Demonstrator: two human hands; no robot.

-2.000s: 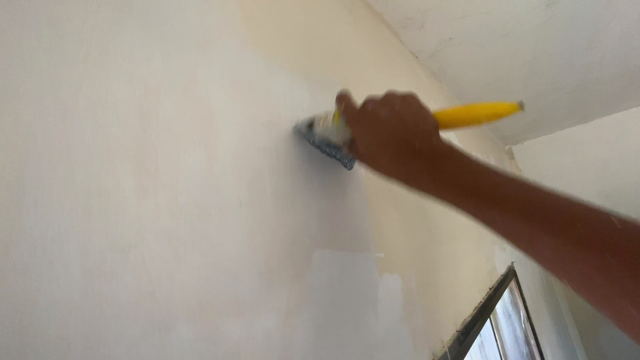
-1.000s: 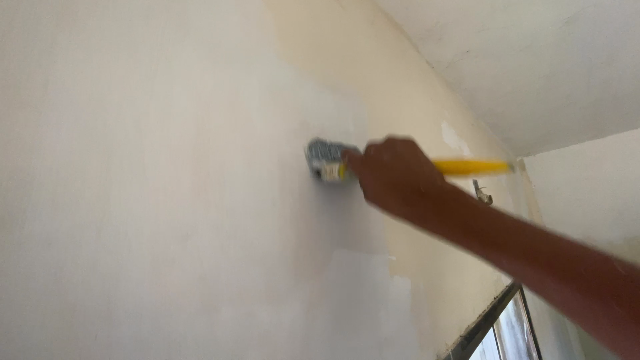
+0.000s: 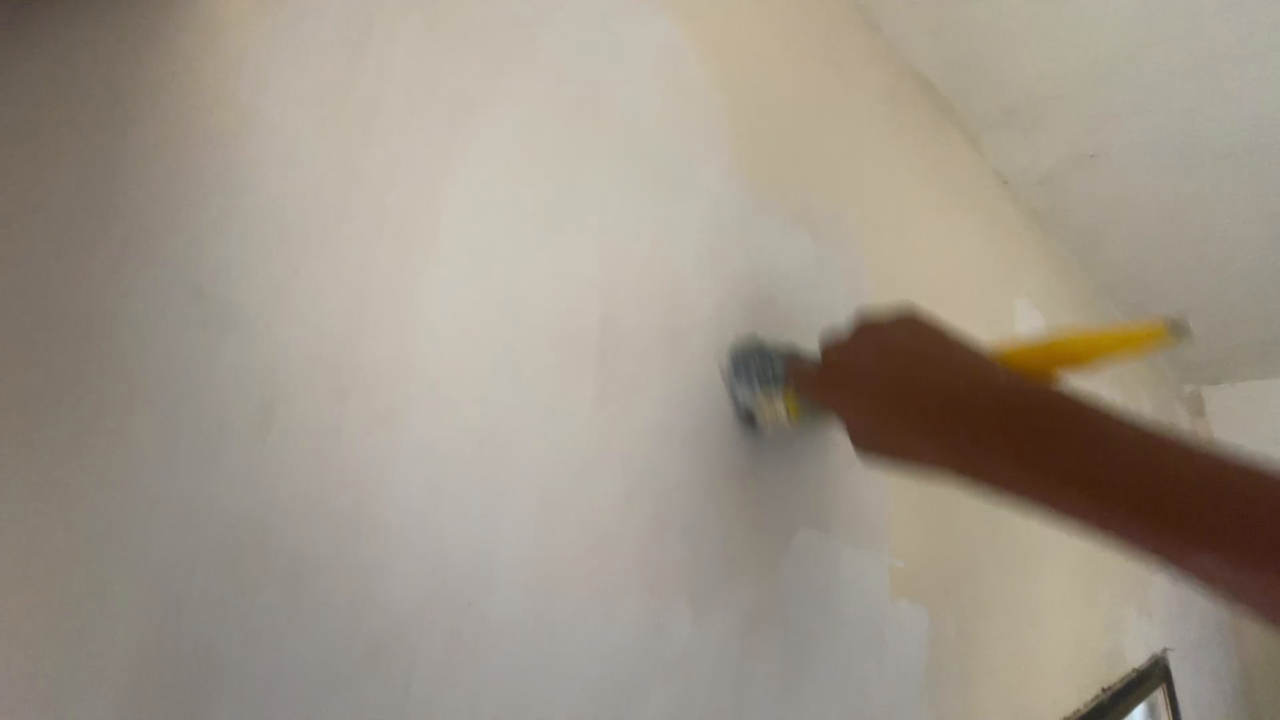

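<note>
My right hand [image 3: 900, 385] is closed around a wide paintbrush with a yellow handle [image 3: 1090, 347], which sticks out to the right behind the fist. The blurred grey bristle head [image 3: 762, 385] is at the wall, just left of my knuckles. A whitish coat [image 3: 540, 330] covers the wall's left and middle parts, while beige wall [image 3: 800, 120] shows along its right edge. My left hand is out of the frame.
A pale ceiling [image 3: 1120, 110] slopes across the upper right, meeting the wall along a diagonal edge. At the lower right stands the dark corner of a window frame [image 3: 1130, 685]. A dark blur shades the top left corner.
The bristle head was tilted down to the right two seconds ago and was turned upward a second ago. The brush remains in my right hand, slightly lower against the coated patches.
</note>
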